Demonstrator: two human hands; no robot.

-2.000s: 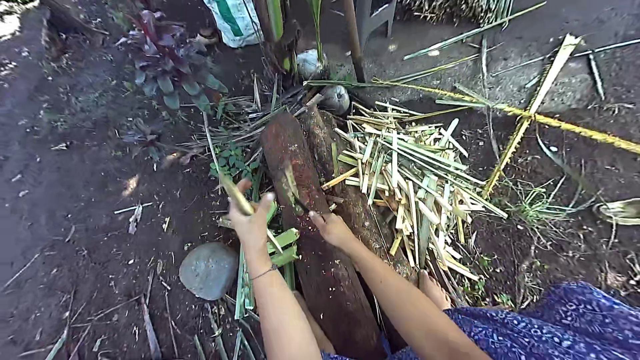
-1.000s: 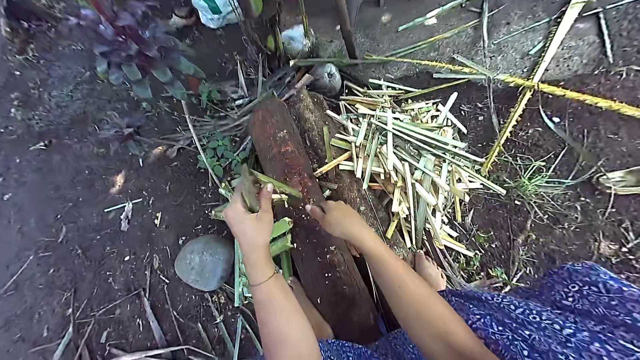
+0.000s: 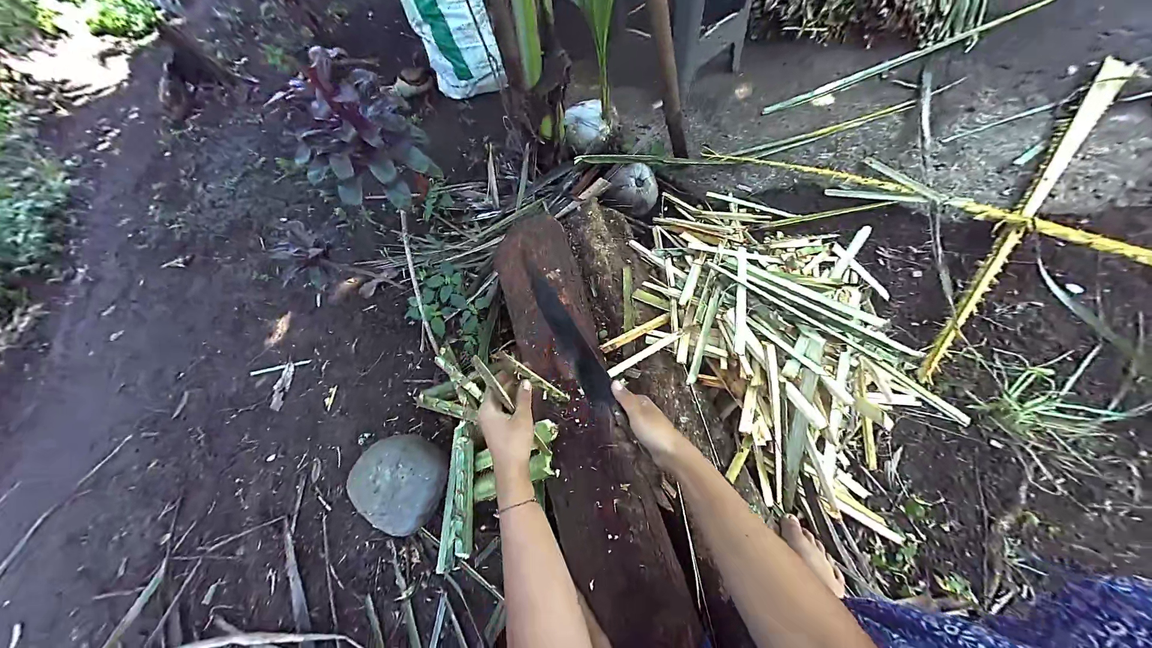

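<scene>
My left hand (image 3: pixel 508 427) grips short green stalk pieces (image 3: pixel 493 380) at the left side of a dark wooden log (image 3: pixel 540 256). My right hand (image 3: pixel 643 418) is closed on the handle end of a machete, whose dark blade (image 3: pixel 567 328) points up and away over the log. Thicker green stalk sections (image 3: pixel 459 495) lie just left of the log, below and beside my left hand. Right of the log is a heap of pale split stalk strips (image 3: pixel 765 333). The machete's handle is mostly hidden in my fingers.
A rounded grey stone (image 3: pixel 397 484) lies left of the stalks. Beyond the log are coconuts (image 3: pixel 633 187), a white and green sack (image 3: pixel 457 45) and a purple-leaved plant (image 3: pixel 346 135). A thorny yellow stem (image 3: pixel 1071 232) crosses the ground at right. A bare foot (image 3: pixel 812 553) rests near the heap.
The long piece in my left hand two seconds ago is no longer seen; short pieces are there now. The machete blade now shows broadly over the log. The view dipped and came back up.
</scene>
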